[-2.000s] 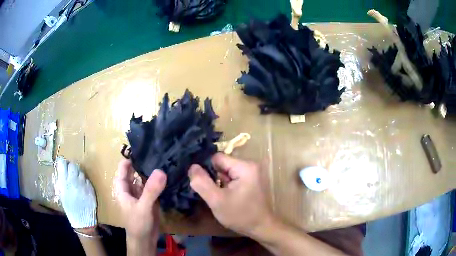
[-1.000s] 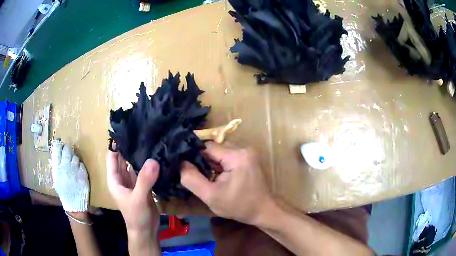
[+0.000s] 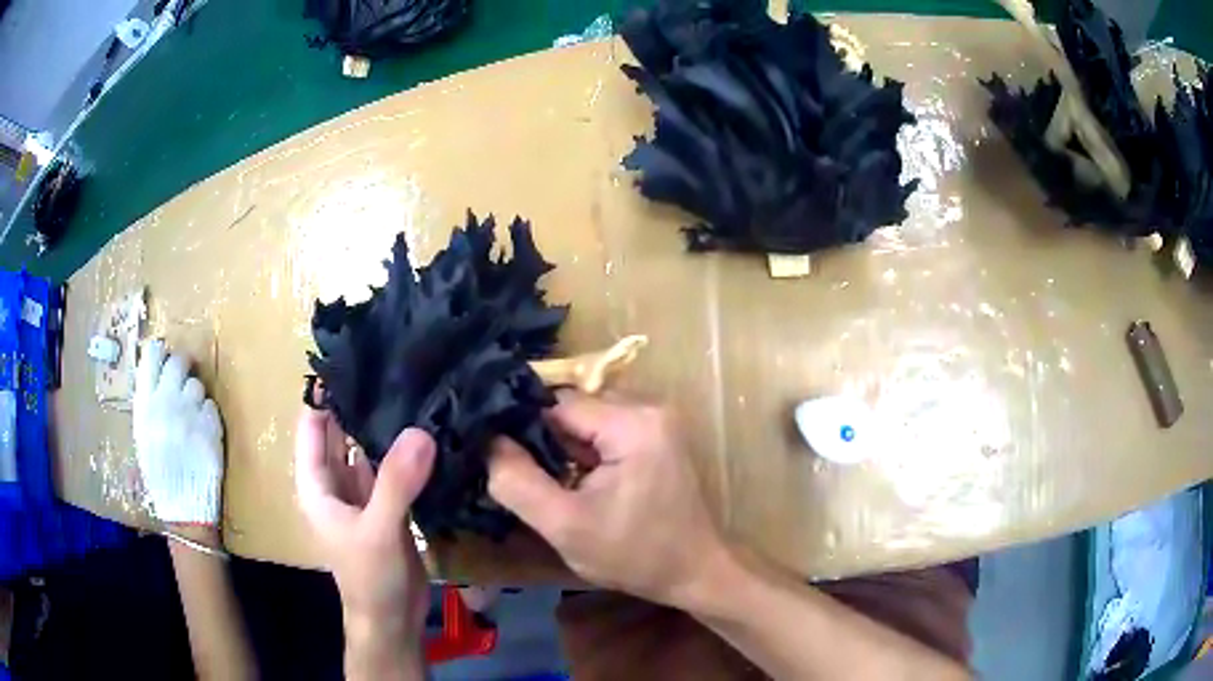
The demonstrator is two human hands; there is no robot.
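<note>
A black ruffled piece (image 3: 432, 353) with jagged edges lies near the bench's front edge. A beige limb (image 3: 599, 365) pokes out of its right side. My left hand (image 3: 366, 492) grips its lower left edge between thumb and fingers. My right hand (image 3: 605, 486) pinches its lower right part, just below the limb; the fingertips are partly hidden in the black layers. A white glue bottle (image 3: 827, 431) with a blue tip lies on the bench to the right of my right hand.
Another black piece (image 3: 772, 140) lies at the back, more at the back right (image 3: 1104, 133). A dark brown bar (image 3: 1153, 374) lies at right. A person's white-gloved hand (image 3: 180, 439) rests at left. Blue crates (image 3: 24, 399) stand at far left, a green belt (image 3: 253, 80) behind, a green tray (image 3: 1093, 599) lower right.
The camera view has shifted slightly. Both hands keep hold of the black piece; since two seconds ago it has turned a little and more of the beige limb shows.
</note>
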